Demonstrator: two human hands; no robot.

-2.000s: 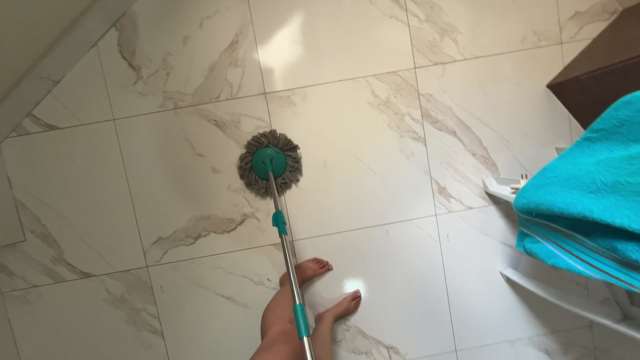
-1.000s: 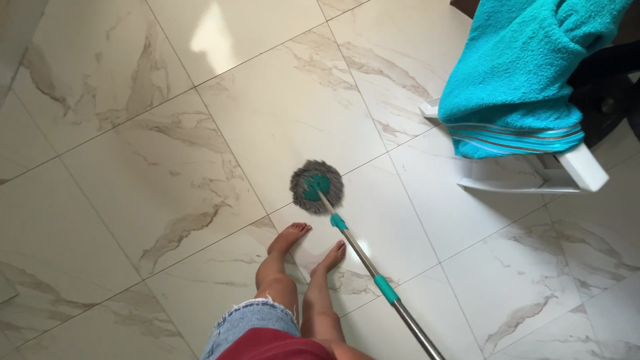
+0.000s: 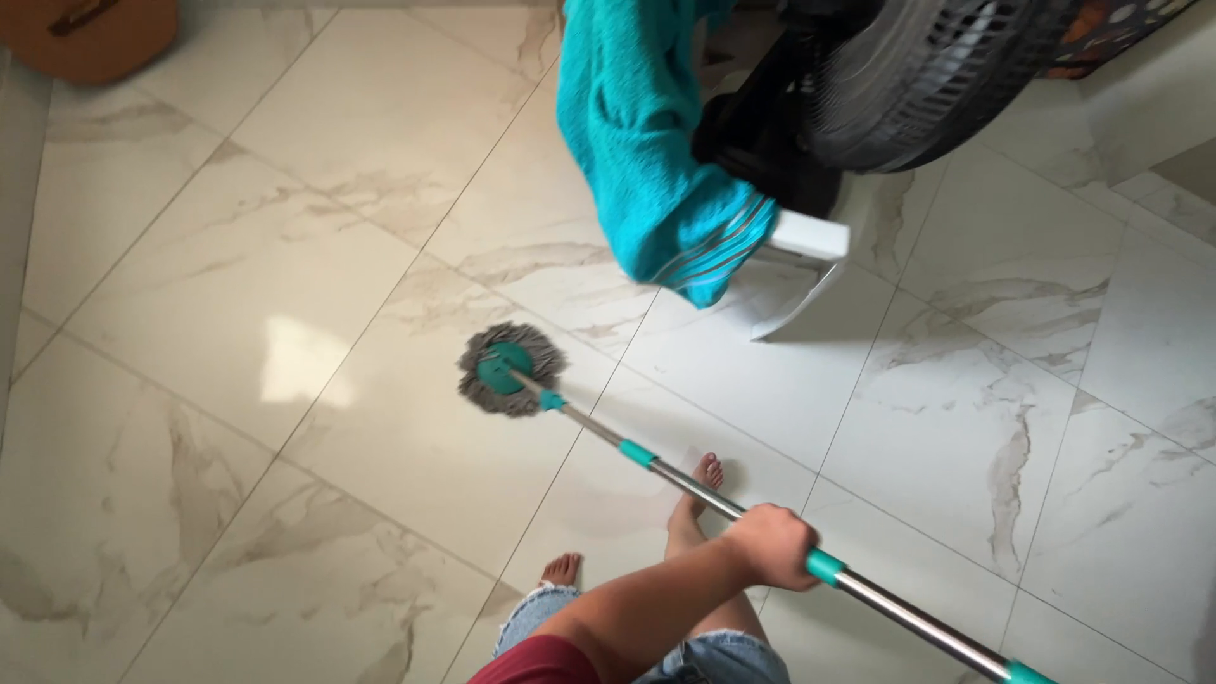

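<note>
My left hand (image 3: pixel 774 546) is closed around the metal handle of a mop (image 3: pixel 917 613), just above a teal collar. The pole slants from the lower right edge up to a round mop head (image 3: pixel 511 369) with grey strands and a teal centre, which rests on the marbled floor tiles. My left forearm crosses in front of my denim shorts, under a dark red sleeve. My right hand is out of view, and the pole's upper end lies beyond the frame.
A white plastic chair (image 3: pixel 812 237) stands at the upper middle, with a turquoise towel (image 3: pixel 646 161) draped over it and a black fan (image 3: pixel 912 85) beside the towel. A brown object (image 3: pixel 95 43) is at the top left corner. My bare feet (image 3: pixel 562 570) are near the pole.
My left hand has come into view on the handle. The mop head has moved away from my feet, toward the left. The view has turned and shifted right, showing more of the fan.
</note>
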